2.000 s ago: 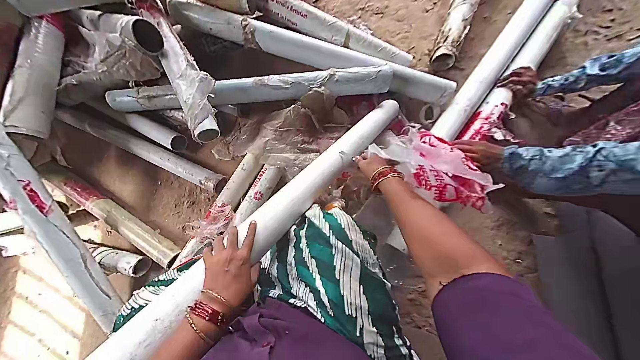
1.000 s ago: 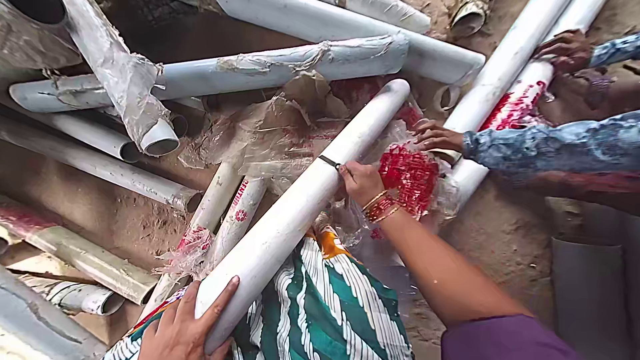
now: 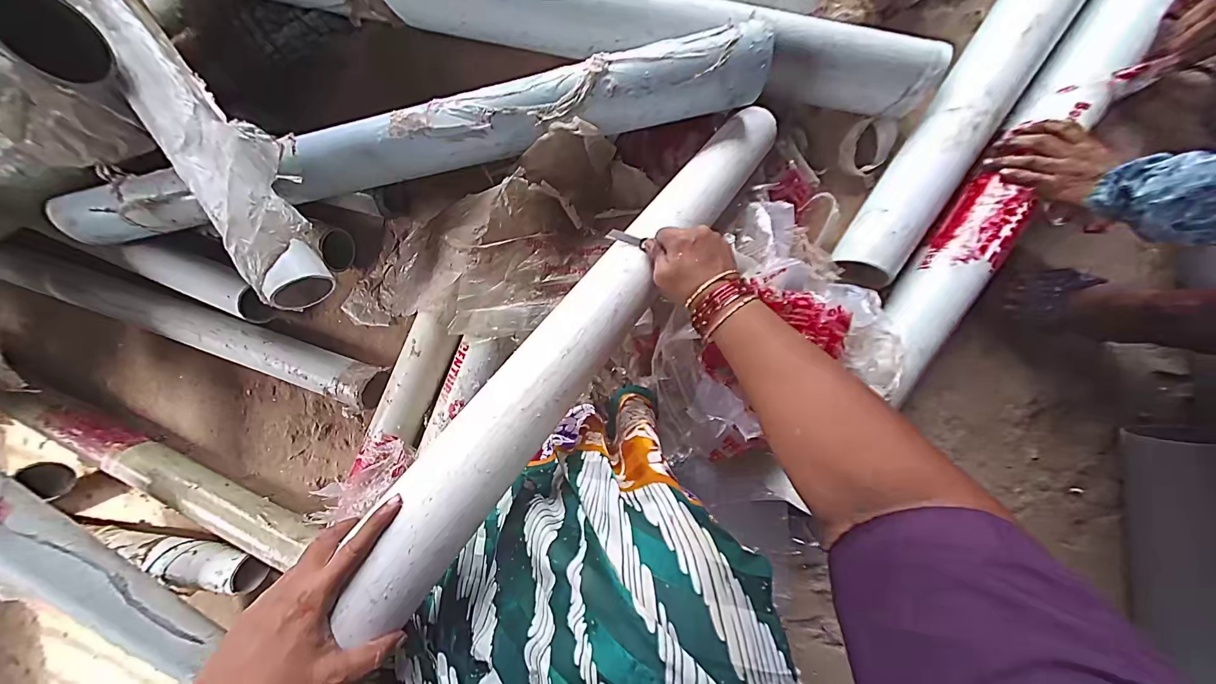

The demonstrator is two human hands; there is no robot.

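A white plastic pipe (image 3: 532, 389) lies slantwise across my lap, over green and white patterned cloth. My left hand (image 3: 309, 608) rests around its near end, thumb and fingers spread against the wall. Farther up, my right hand (image 3: 689, 261), with bangles at the wrist, is closed on a small flat blade (image 3: 629, 238) that lies across the pipe's upper surface. The blade's handle is hidden in the fist. Crumpled clear plastic film with red print (image 3: 807, 323) lies beside and beyond my right wrist.
Many pipes lie on the dirt ground, including a film-wrapped one (image 3: 532, 104) ahead and a white one (image 3: 959, 142) at right. Another person's hand (image 3: 1054, 161) touches a pipe with red markings (image 3: 978, 223). A grey pipe (image 3: 1168, 532) is at lower right.
My left hand has slid down toward the pipe's near end. My right hand, near the plastic film two seconds ago, is now over the pipe with the blade. The view has moved closer.
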